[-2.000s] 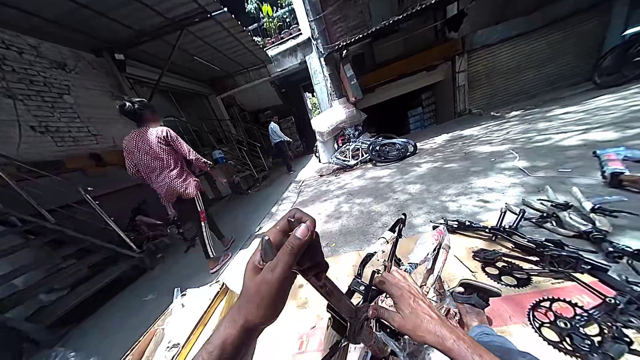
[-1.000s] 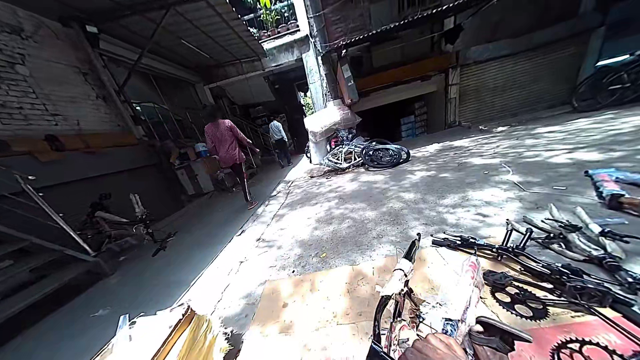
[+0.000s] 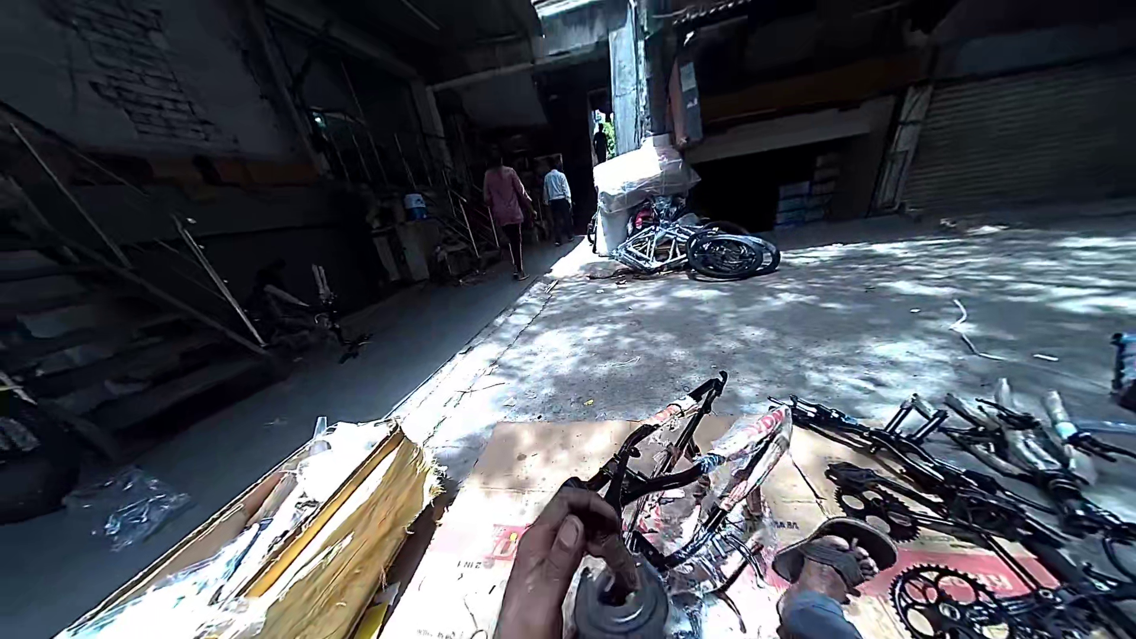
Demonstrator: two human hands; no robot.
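My left hand point(image 3: 568, 546) is at the bottom centre, its fingers bent down into the opening of a round grey container point(image 3: 621, 606). What the fingertips touch inside is hidden. Just beyond the hand, a black bicycle frame point(image 3: 652, 484), partly wrapped in plastic, lies on a flattened cardboard sheet point(image 3: 524, 448). My right hand does not show. To the right, black bicycle frames point(image 3: 923, 457) and cranksets with chainrings point(image 3: 941, 599) lie close together.
A sandalled foot point(image 3: 830, 559) rests on the cardboard. An open carton point(image 3: 355, 532) with plastic wrapping stands at lower left. Bicycles and wheels point(image 3: 728, 253) lie beside a pillar ahead. Two people, one in a red top point(image 3: 506, 195) and one in a light shirt point(image 3: 557, 186), are farther off.
The left hand, outside the view one second ago, is back in view at the container. The right hand has left the view. The person in the red top has walked farther away.
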